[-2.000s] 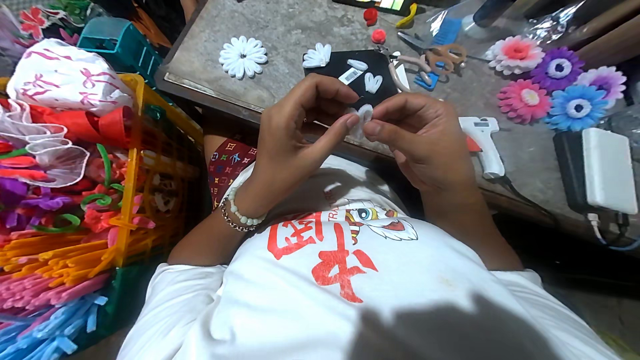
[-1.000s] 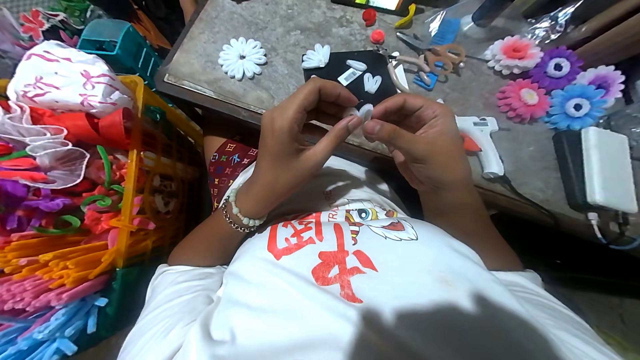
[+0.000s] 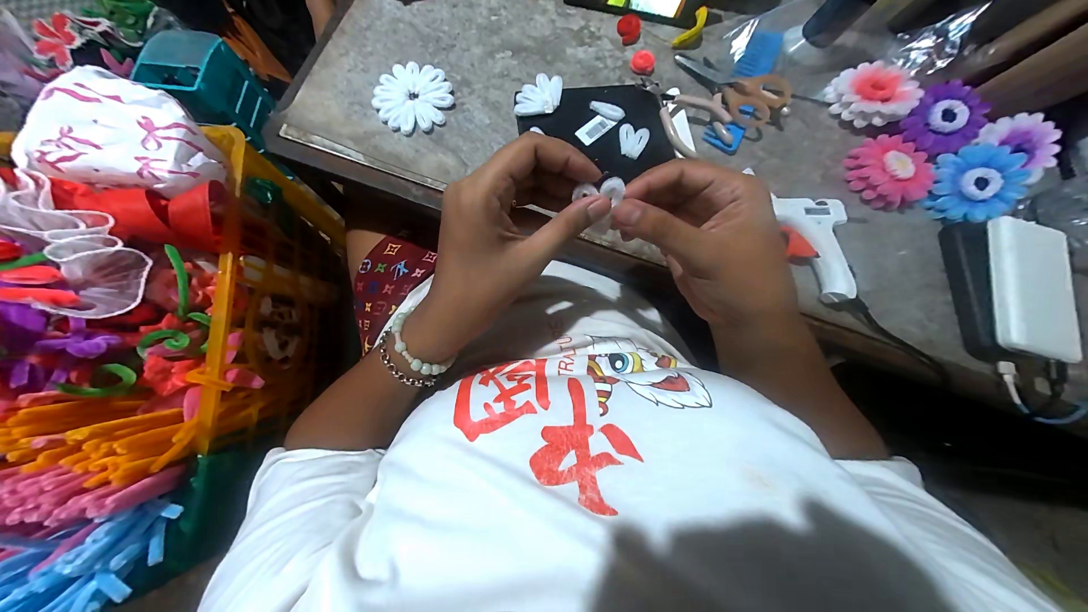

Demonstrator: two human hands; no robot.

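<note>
Between the fingertips of my left hand (image 3: 518, 221) and my right hand (image 3: 705, 229) is a small looped piece of white pipe cleaner (image 3: 610, 190). Both hands pinch it at the table's near edge; the fingers partly hide it. Just beyond them a black board (image 3: 650, 106) carries loose white petal loops (image 3: 634, 141), a white petal cluster (image 3: 539, 95) and a small label. A finished-looking white pipe-cleaner flower (image 3: 413, 98) lies on the table to the left of the board.
Right of the board lie pliers (image 3: 677, 127), scissors (image 3: 756, 92), a white glue gun (image 3: 820, 242), coloured fuzzy flowers (image 3: 982, 183) and a white power bank (image 3: 1030, 289). A yellow crate (image 3: 223, 297) at the left holds pipe cleaners (image 3: 93, 433) and ribbon. Small red pieces (image 3: 643, 62) lie at the back.
The white piece between my fingertips has changed shape or angle, and two rounded loops now show. My hands stay in nearly the same place.
</note>
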